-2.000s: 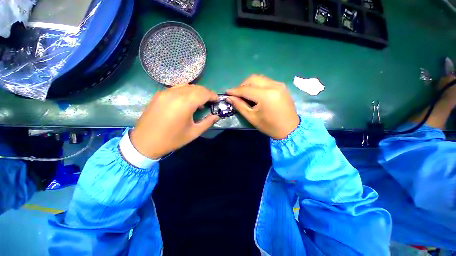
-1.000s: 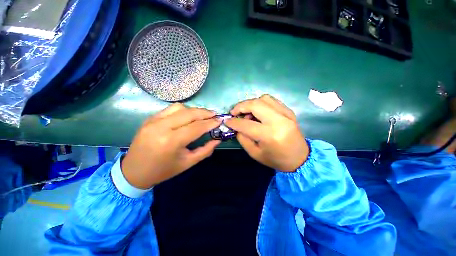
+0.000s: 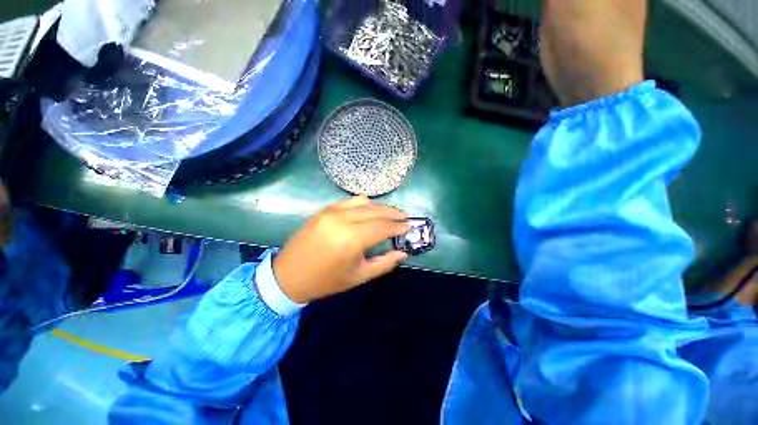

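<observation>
My left hand (image 3: 342, 249), with a white band at the wrist, holds a small dark squarish device housing (image 3: 418, 236) at the bench's front edge, fingertips on its left side. Shiny metal parts show inside the housing. My right hand (image 3: 593, 41) reaches far forward, over the black compartment tray (image 3: 478, 100). Only its wrist and back part show; the fingers are cut off by the top edge of the picture. The round grey screw plate (image 3: 366, 148), speckled with small dots, lies just behind my left hand.
A purple bin (image 3: 405, 85) of loose silver metal pieces stands behind the plate. At left, a large blue disc (image 3: 287, 75) bears a crinkled clear plastic bag (image 3: 125, 137), a grey-beige sheet (image 3: 204, 37) and a crumpled white item (image 3: 104, 29). Part of another person's arm shows at the right edge.
My right hand has left the housing and moved forward and right, out past the top edge. My left hand still holds the housing. The view has shifted, so bench items appear farther right.
</observation>
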